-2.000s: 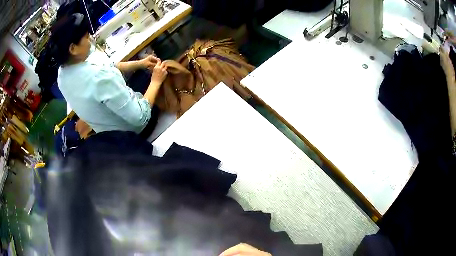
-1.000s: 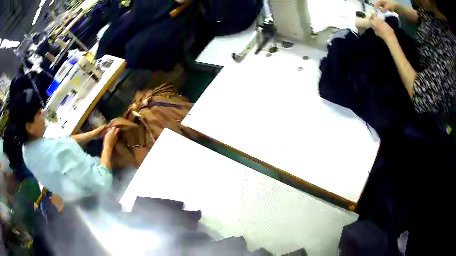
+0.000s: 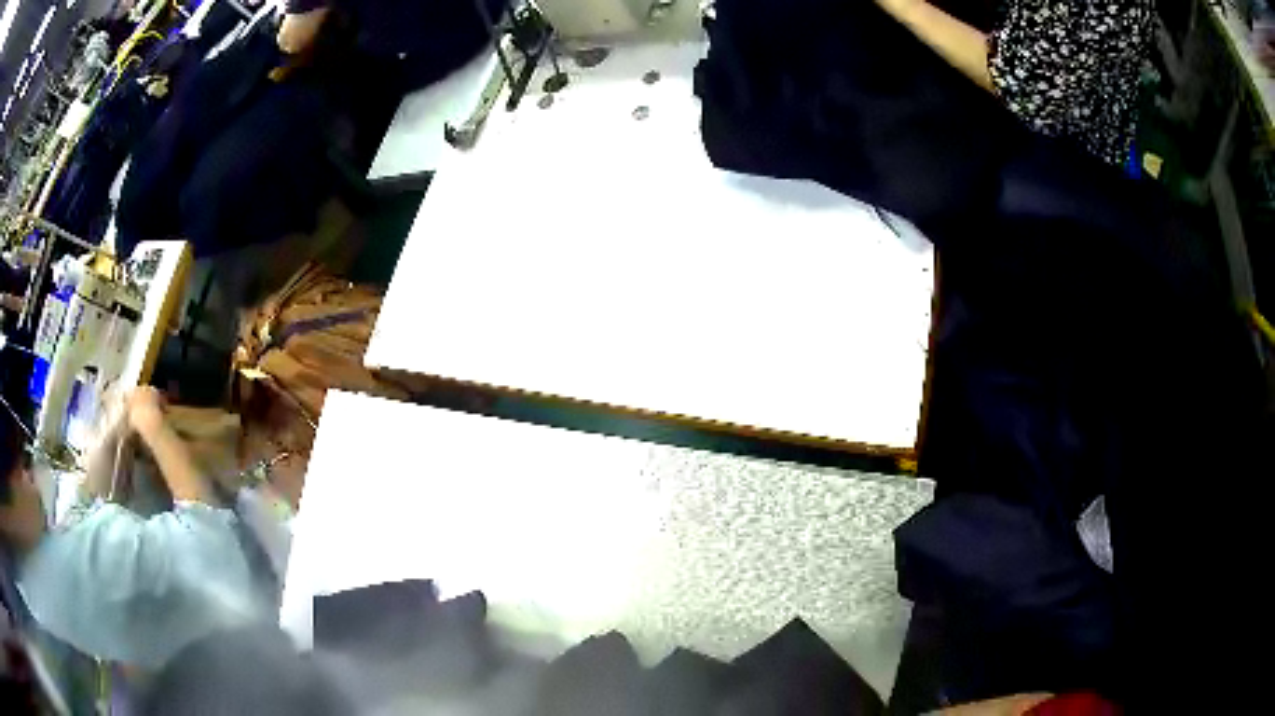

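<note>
The dark coat cloth (image 3: 629, 674) lies along the near edge of the white work table (image 3: 783, 539), with zigzag stepped edges; its lower part is blurred and cut off. At the bottom right edge a sliver of skin, which looks like my right hand (image 3: 996, 705), shows beside a bit of red. It is cut off, so its fingers and any hold are hidden. My left hand is not in view. Heaped dark garments (image 3: 1021, 560) lie right of the table, with a small white patch (image 3: 1096, 532) among them.
A sewing machine table (image 3: 657, 280) with a wood edge stands across a narrow gap. Dark cloth (image 3: 839, 112) hangs over its right side near a person in a patterned top (image 3: 1070, 70). At left, a person in light blue (image 3: 147, 574) sits by brown garments (image 3: 308, 350).
The view has swung right, so the tables have moved left in the picture. The skin sliver has appeared at the bottom right. The neighbour's hands have moved from the brown garments towards their machine.
</note>
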